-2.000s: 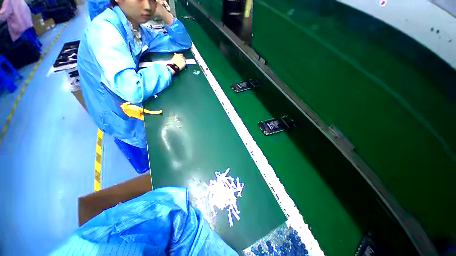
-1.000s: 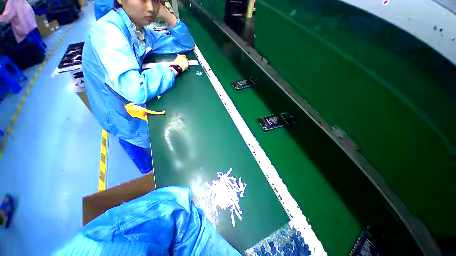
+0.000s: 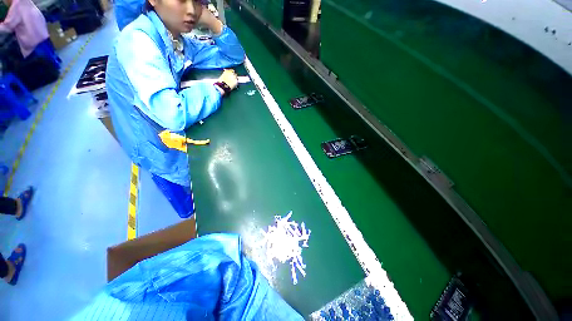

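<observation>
Neither of my hands is in the picture; only my blue smock sleeve shows at the bottom. A loose pile of small white strips (image 3: 285, 243) lies on the glossy dark green bench (image 3: 251, 169) in front of the sleeve. A clear bag with small dark blue parts (image 3: 357, 305) lies at the bottom edge, cut off, beside the white edge. A phone assembly (image 3: 453, 302) is on the green belt at the bottom right, partly cut off. Two more phone assemblies, a middle one (image 3: 342, 146) and a far one (image 3: 306, 101), lie farther up the belt.
A person in a blue smock (image 3: 147, 94) sits at the bench's left side, one forearm on it. A yellow-orange object (image 3: 175, 140) lies at the bench edge by that person. An open cardboard box (image 3: 150, 249) is below the bench's left edge. Someone's feet show at the far left.
The phone assemblies on the belt have shifted slightly upward in view, and more of the nearest shows. A passer-by's feet have come into view at the left. The view has shifted slightly.
</observation>
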